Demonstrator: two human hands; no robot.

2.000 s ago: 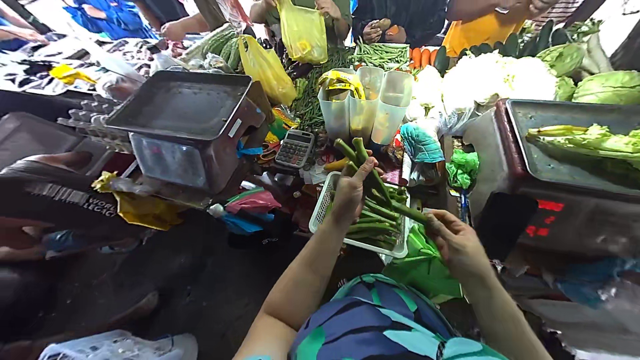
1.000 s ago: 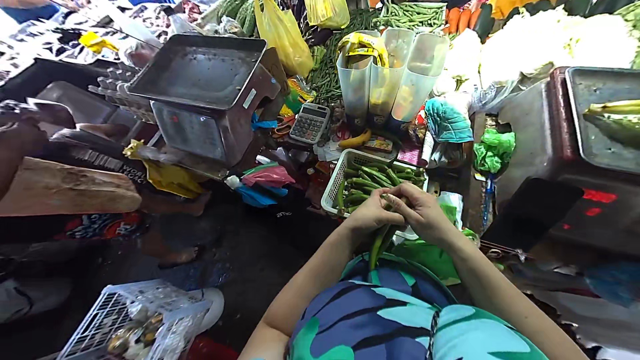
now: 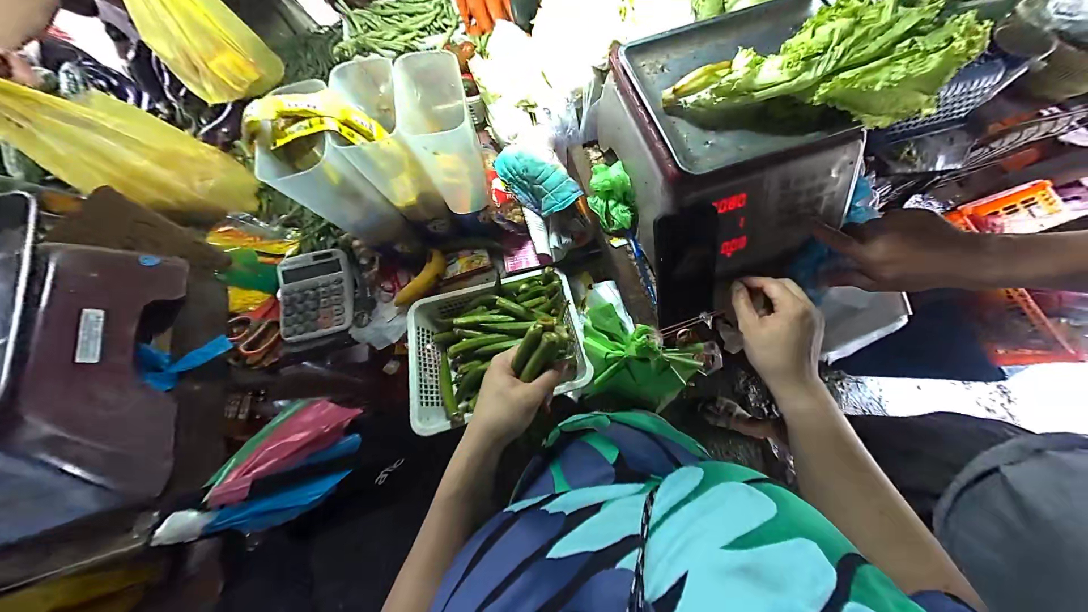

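Note:
My left hand grips a small bunch of okra pods over the near right part of a white plastic basket, which holds more okra. Out to the right, my right hand has its thumb and forefinger close together beside several thin strands, perhaps rubber bands, below the red display of a weighing scale. Whether it pinches one of them is too small to tell. A bundle of green plastic bags lies between my hands.
Leafy lettuce rests on the scale's metal tray. Another person's hand reaches in from the right. Clear plastic holders stand behind the basket, a calculator and scissors left of it. A second scale stands far left.
My right hand has left the okra at my left hand and moved right, beside the scale. My left hand is now over the basket. Another person's hand has appeared at right. The view has turned right.

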